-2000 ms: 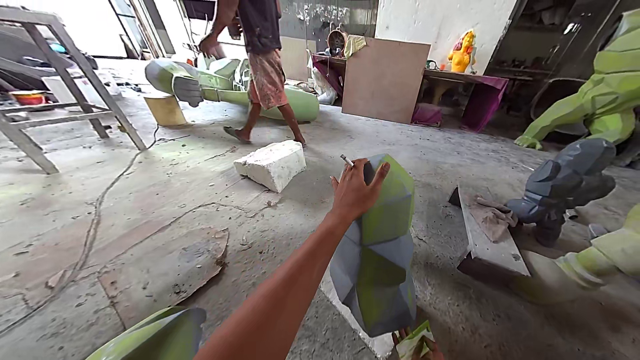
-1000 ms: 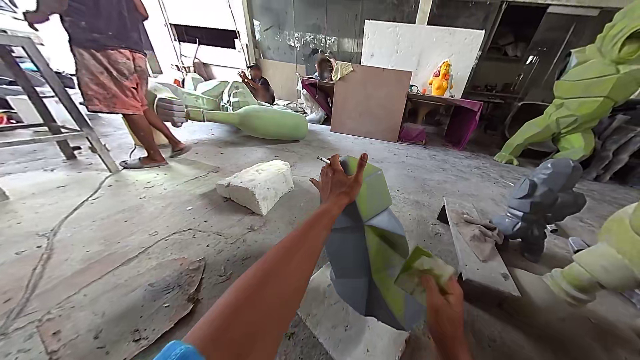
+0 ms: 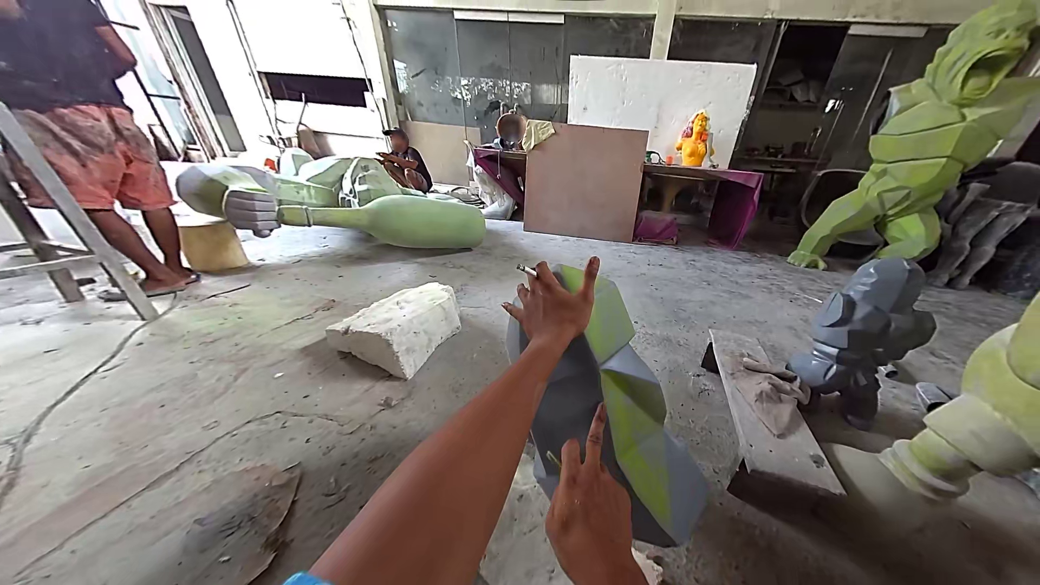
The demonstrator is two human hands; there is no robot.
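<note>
A faceted grey and yellow-green sculpture piece [image 3: 642, 406] stands in front of me on a rough pale block [image 3: 516, 528]. My left hand [image 3: 556, 305] rests on its top, fingers spread, with a lit or unlit cigarette [image 3: 526, 270] between two fingers. Lower down, my right hand [image 3: 591, 496] lies against the grey face, its index finger extended upward. A thin yellow-green edge [image 3: 553, 460] shows beside its fingers, probably the sheet seen earlier; most of it is hidden by the hand.
A white block [image 3: 402, 329] lies on the floor at left. To the right are a low bench [image 3: 764, 422] with a cloth [image 3: 772, 394] and a grey figure [image 3: 865, 341]. A person [image 3: 89, 138] stands by a metal frame [image 3: 73, 203]; another person [image 3: 406, 162] sits farther back.
My right hand has moved from the piece's right side onto its grey face. The yellow-green sheet that showed in that hand is now mostly hidden. The view has swung left since the first frame.
</note>
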